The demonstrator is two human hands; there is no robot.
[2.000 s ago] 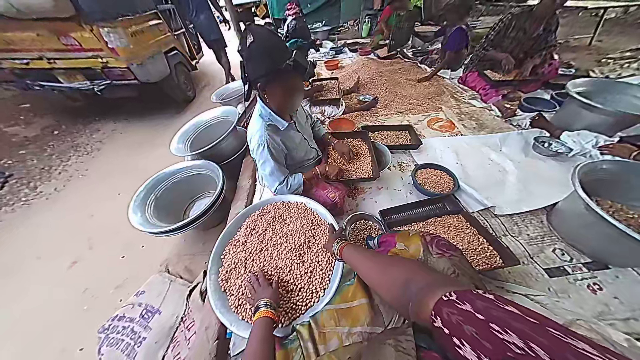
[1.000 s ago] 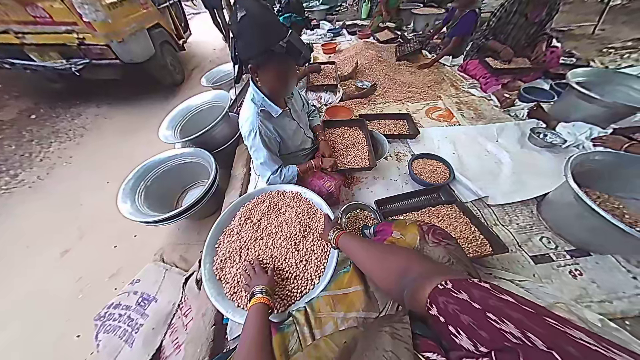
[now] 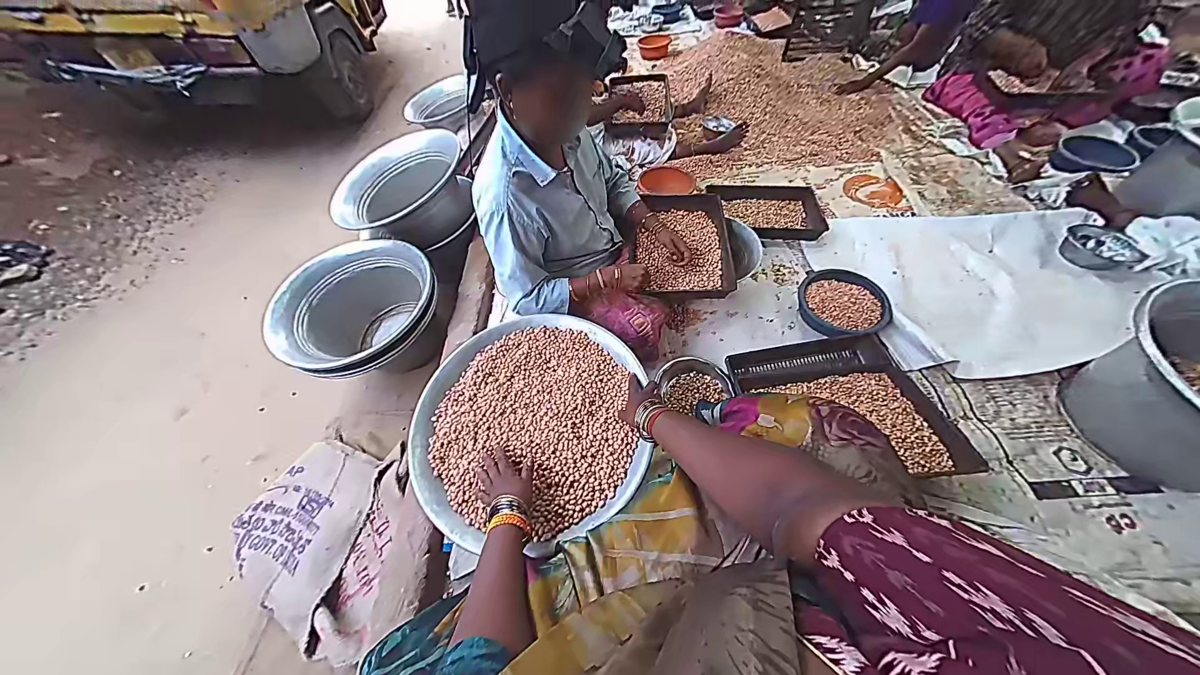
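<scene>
A wide metal basin (image 3: 425,473) heaped with round light-brown nuts or seeds (image 3: 544,403) stands at my lap. My left hand (image 3: 504,478) rests on the heap near the basin's lower left, fingers spread, palm down; nothing shows in its grip. At the basin's right rim is my right hand (image 3: 639,398), its fingers partly hidden, so its grip cannot be told. Just right of it sits a small metal bowl (image 3: 694,386) of the same nuts or seeds. Beside my knee lies a black plastic tray (image 3: 797,356), partly filled with them.
A person (image 3: 553,206) sits beyond the basin, hands at a dark tray (image 3: 680,248). Stacked metal basins (image 3: 349,305) stand at left, near a printed sack (image 3: 300,544). A round dark bowl (image 3: 844,302), a white sheet (image 3: 1003,291) and a large metal pot (image 3: 1139,394) are at right.
The view has shifted somewhat. My left hand stays on the heap and my right hand at the basin's right rim. No other plain change shows in them.
</scene>
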